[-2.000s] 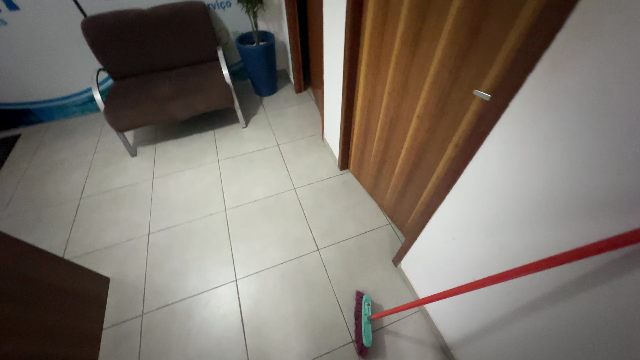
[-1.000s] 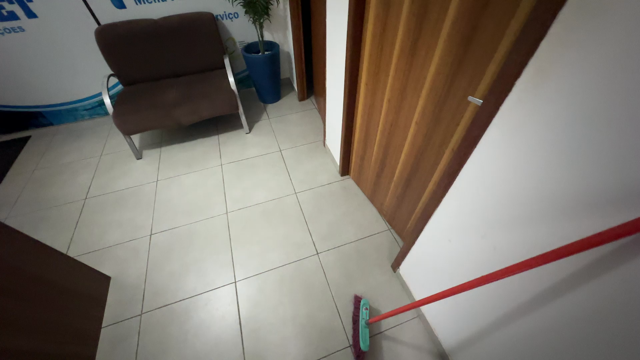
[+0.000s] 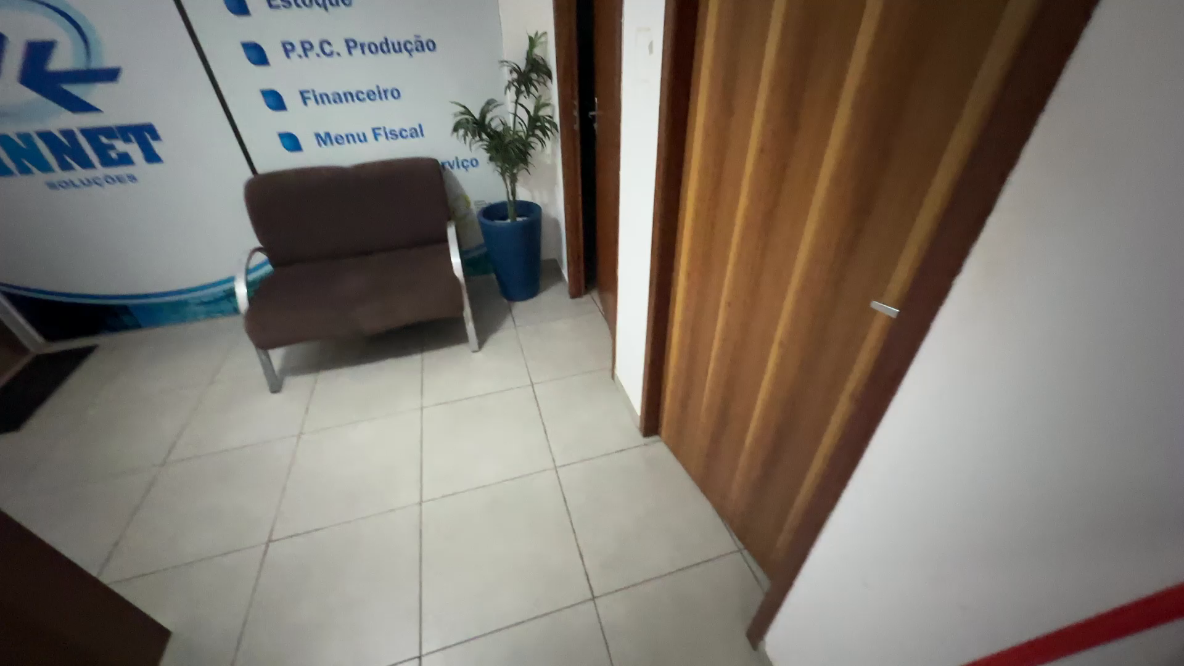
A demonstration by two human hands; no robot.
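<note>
Neither my left hand nor my right hand shows in the head view. A stretch of red broom handle [image 3: 1087, 629] crosses the bottom right corner, in front of the white wall. The broom's head is out of view, and whether a hand holds the handle cannot be seen. Pale square tiles cover the floor [image 3: 499, 518].
A brown two-seat chair with metal arms [image 3: 356, 296] stands by the printed wall, beside a blue planter [image 3: 513, 250] with a leafy plant. A wooden door [image 3: 795, 231] is at right. A dark mat [image 3: 42, 384] and a brown furniture edge [image 3: 65, 601] lie left.
The view has tilted upward, showing more of the printed wall. The broom's green head with dark red bristles, seen on the floor before, has left the view; only part of the handle remains.
</note>
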